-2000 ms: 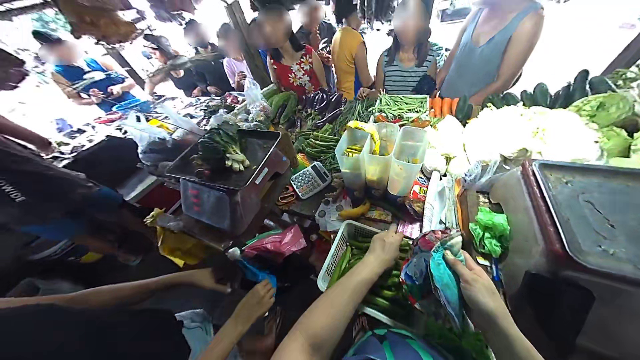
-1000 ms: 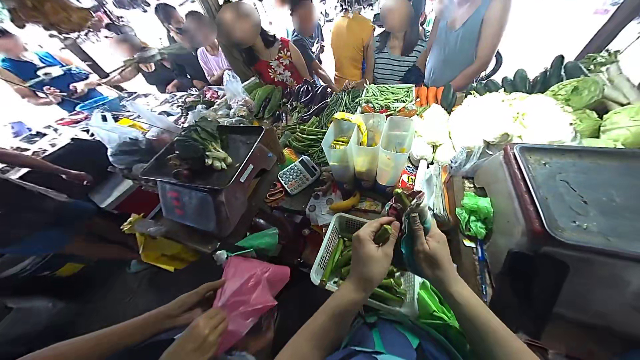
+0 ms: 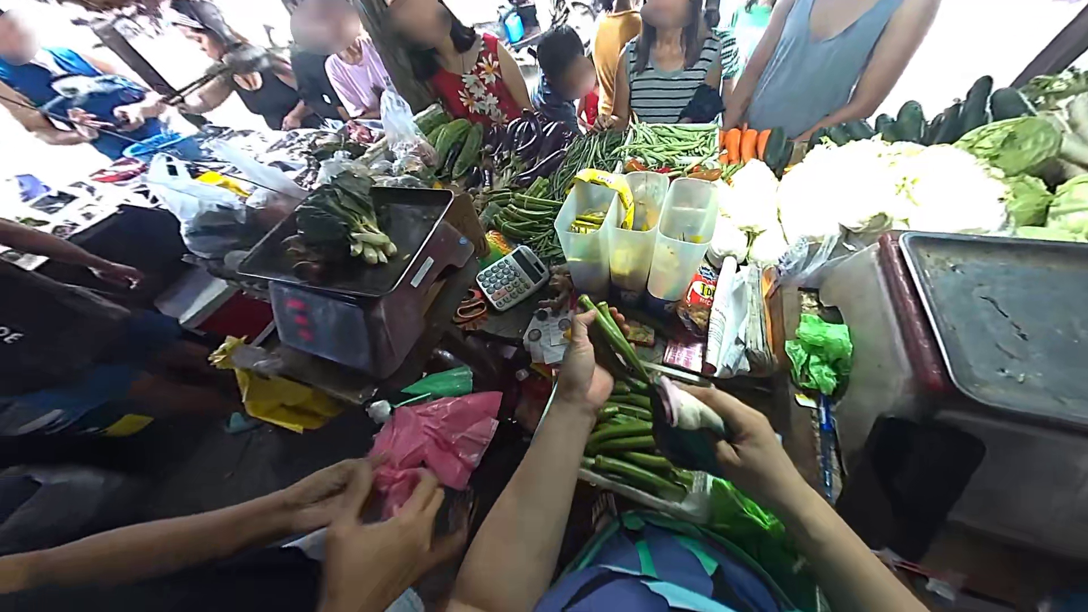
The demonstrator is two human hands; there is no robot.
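My left hand (image 3: 585,365) is closed around a few green okra-like pods (image 3: 616,336), raised over a white plastic basket (image 3: 633,489) of more green pods (image 3: 633,429). Close beside it, my right hand (image 3: 748,433) grips a bundle of dark and pale cloth (image 3: 690,412). A thin straight edge, perhaps a blade, runs from this bundle toward the pods. Behind my hands stand three translucent plastic containers (image 3: 631,234). A calculator (image 3: 512,278) and orange-handled scissors (image 3: 469,309) lie left of them.
Another person's hands (image 3: 374,501) hold a pink plastic bag (image 3: 438,438) close to my left forearm. A scale (image 3: 365,280) bearing leafy greens (image 3: 348,221) stands at left, a second metal-topped scale (image 3: 1003,314) at right. Cauliflowers (image 3: 892,187) and other vegetables line the back; several people stand beyond.
My left hand was down at the basket two seconds ago and is now raised with pods. The co-worker's pink bag was lifted and spread a second ago and is now partly bunched between their hands.
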